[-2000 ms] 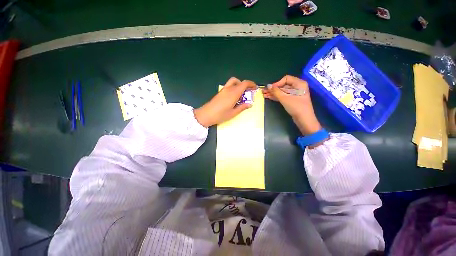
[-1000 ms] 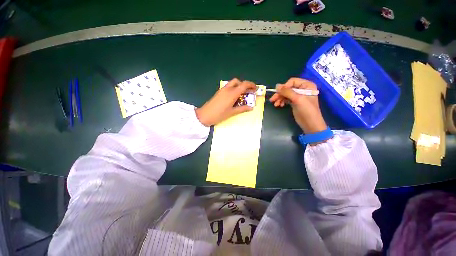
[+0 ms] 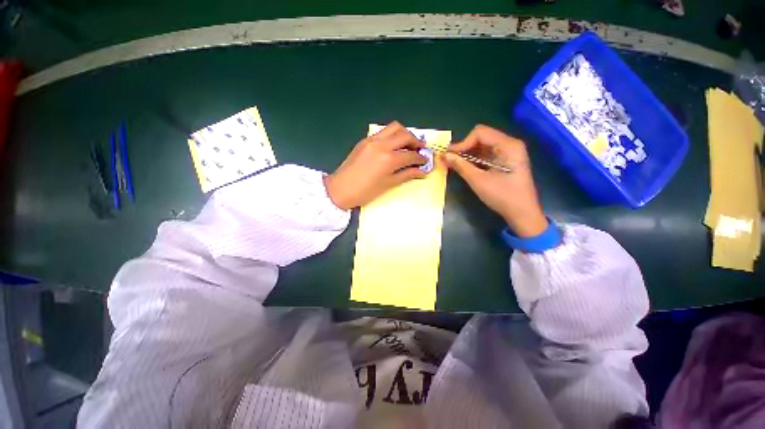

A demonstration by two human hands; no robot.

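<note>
My left hand [image 3: 377, 166] rests over the upper part of the long yellow sheet [image 3: 398, 251] and holds a small electronic module [image 3: 426, 159], mostly hidden by its fingers. My right hand [image 3: 495, 172] is just right of it and grips slim pale tweezers [image 3: 482, 160]. Their tip is at the module; whether it touches is too small to tell. Small white bits [image 3: 429, 134] show at the sheet's top edge. The blue parts bin [image 3: 652, 180], with many white bits in it, stands to the right of my right hand.
A white-faced sticker sheet [image 3: 232, 149] lies left. Slim blue tools [image 3: 116, 167] lie far left, near a red crate [image 3: 8, 100]. Spare yellow sheets [image 3: 731, 176] lie far right, a clear plastic bag [image 3: 749, 80] behind. A pale rail [image 3: 335, 29] crosses the back. A pink sleeve [image 3: 713, 377] shows lower right.
The tweezers' tip has moved left from the sheet's top right corner to the module, and my right hand has closed in on my left. The view has shifted, with fewer belt modules showing.
</note>
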